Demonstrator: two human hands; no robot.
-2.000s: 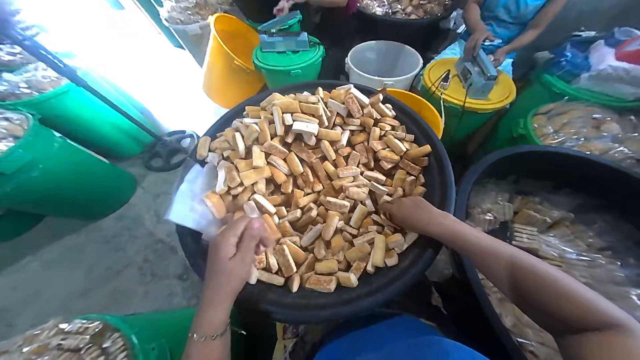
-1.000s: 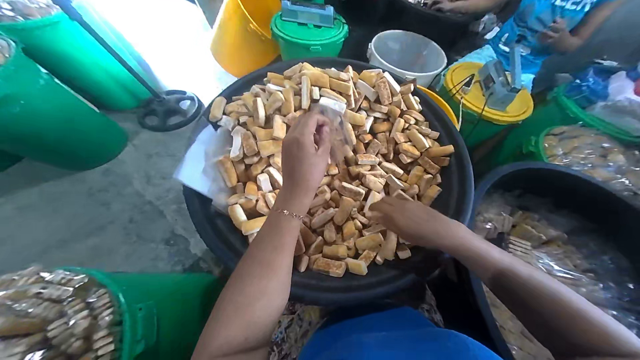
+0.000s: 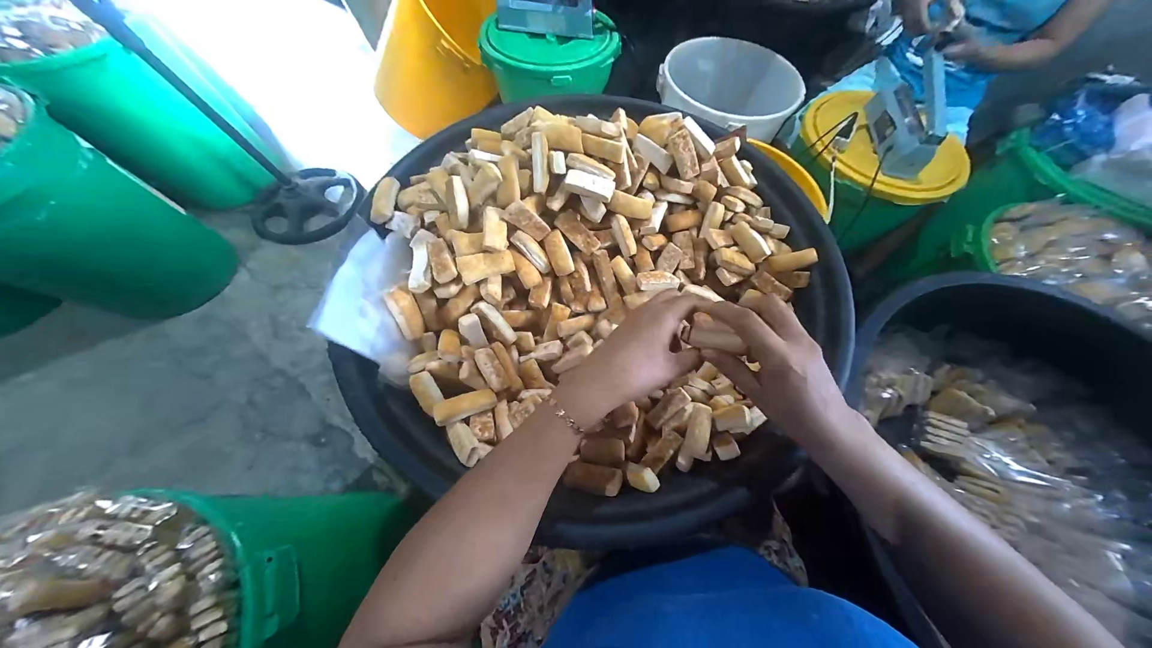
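A wide black tub (image 3: 589, 531) in front of me is heaped with small rectangular biscuit-like pieces (image 3: 486, 265), browned on the outside and pale on some sides. My left hand (image 3: 634, 351), with a thin bracelet at the wrist, meets my right hand (image 3: 765, 351) over the right part of the heap. Between the fingers of my right hand is a biscuit piece (image 3: 715, 337). The left fingertips touch near it; whether they grip it too cannot be told. Clear plastic bags (image 3: 360, 297) lie over the tub's left rim.
Green bins (image 3: 306, 558) with bagged pieces stand lower left and at right. Another black tub (image 3: 972, 292) holds filled bags. A white bucket (image 3: 733, 81), yellow bucket (image 3: 432, 72) and sealing device (image 3: 904, 126) on a yellow lid are beyond; a co-worker's hands (image 3: 963, 31) are behind it.
My left hand has moved from over the heap's upper middle down and right to meet my right hand. The right hand has risen out of the pieces.
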